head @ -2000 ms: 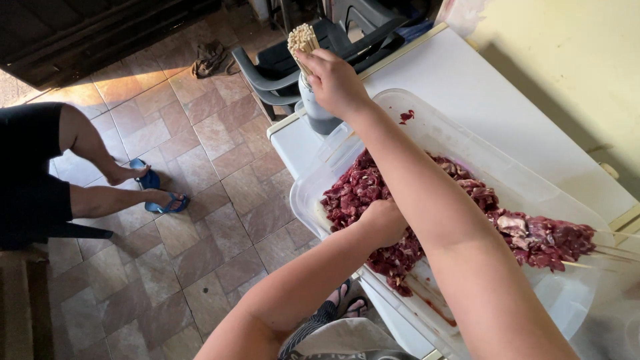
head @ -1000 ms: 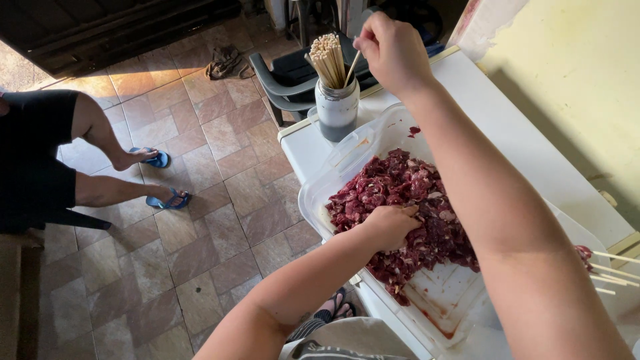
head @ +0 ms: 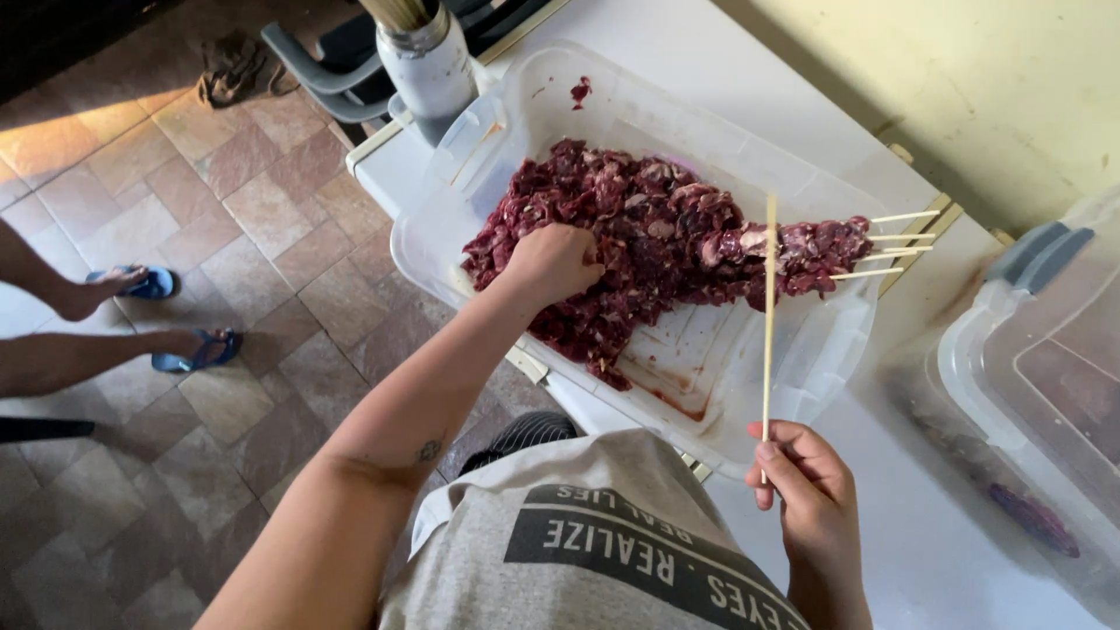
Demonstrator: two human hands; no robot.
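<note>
A heap of cut raw red meat point(head: 612, 219) lies in a clear plastic tub point(head: 814, 367). My left hand point(head: 556, 262) rests on the heap, its fingers curled around meat; the fingertips are partly hidden. Near the tub's front right edge, my right hand point(head: 805, 481) pinches a bare wooden skewer point(head: 770, 332) by its lower end. The skewer points away from me and passes in front of several meat-laden skewers point(head: 809, 254) at the right of the heap, whose bare stick ends point right. A jar point(head: 429, 74) of wooden skewers stands behind the tub's left corner.
The tub sits on a white surface point(head: 700, 79) beside a yellow wall. At right stands another clear plastic bin point(head: 989, 350) with grey latches. A dark chair point(head: 324, 79) is behind the jar. At left, a person's feet in blue flip-flops point(head: 197, 350) are on the tiled floor.
My right hand has come from the skewer jar towards me, down to the tub's front right, with one skewer in it. My left hand stays at the meat, its fingers now more curled.
</note>
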